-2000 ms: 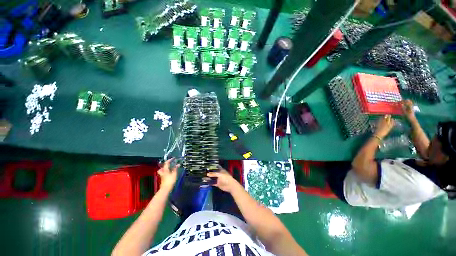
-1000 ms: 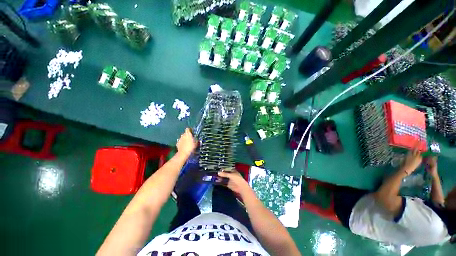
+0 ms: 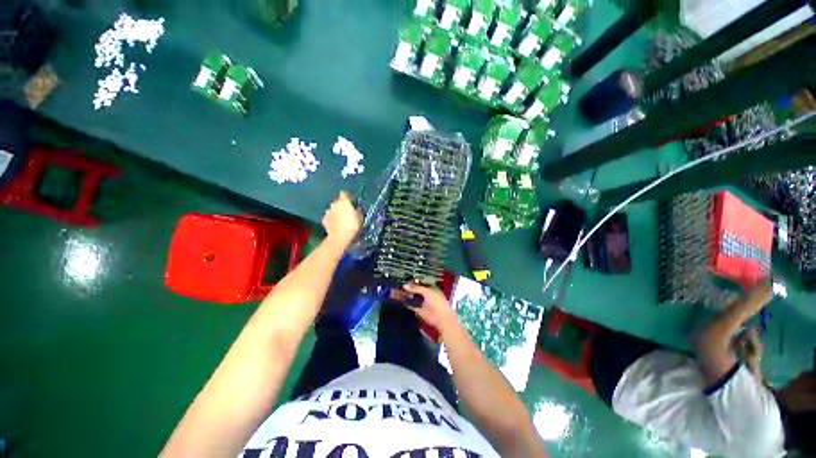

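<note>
A long ribbed stack of boards (image 3: 416, 215) lies in front of me across the bench edge, its near end over my lap. A shiny clear plastic bag (image 3: 438, 152) covers its far end and runs down its left side. My left hand (image 3: 343, 219) is closed on the bag's edge at the stack's left. My right hand (image 3: 426, 302) holds the near end of the stack, its fingers partly hidden beneath.
White pieces (image 3: 293, 161) lie in heaps to the left. Rows of green panels (image 3: 488, 54) stand at the back right. A black and yellow knife (image 3: 474, 253), a white tray (image 3: 523, 353) and uprights are right. A red stool (image 3: 210, 258) is left; another person (image 3: 689, 394) works far right.
My view has turned and moved nearer the bench edge. My left hand has moved from the stack's near end up along its left side with the bag. My right hand stays at the near end.
</note>
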